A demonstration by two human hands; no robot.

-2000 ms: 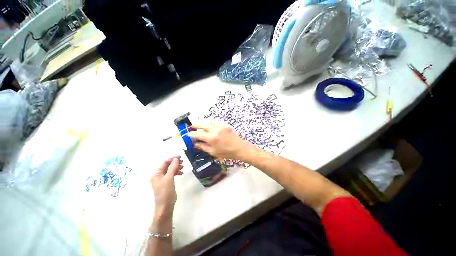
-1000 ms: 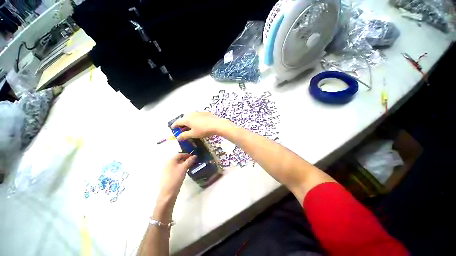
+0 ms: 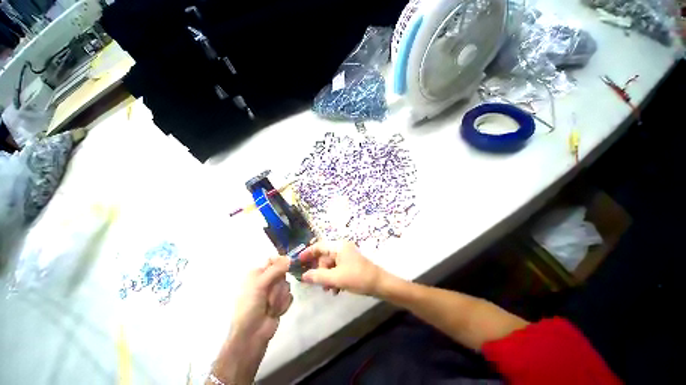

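Observation:
The black tape dispenser [image 3: 284, 225] stands on the white table with a narrow blue tape roll [image 3: 269, 208] in it. A thin red-yellow stick [image 3: 259, 204] lies across it. My left hand [image 3: 263, 297] and my right hand [image 3: 340, 269] meet at the dispenser's front end, fingertips close together. A small bluish-grey bit shows between them; whether either hand grips it is too small to tell. A wide pile of tiny purplish metal buckles [image 3: 361, 184] lies right of the dispenser. A smaller light-blue and silver heap [image 3: 156, 272] lies to the left.
Behind are a black fabric stack [image 3: 180, 83], a clear bag of hardware [image 3: 352, 96] and a white-blue fan [image 3: 455, 56]. A dark blue tape roll [image 3: 497, 128], red-handled tool [image 3: 620, 89] and yellow-handled tool [image 3: 574, 141] lie right. A cardboard box [image 3: 602, 225] is below the table's edge.
My right hand has moved from the blue roll to the dispenser's front end, uncovering the roll. My left hand has moved slightly down and now meets the right hand.

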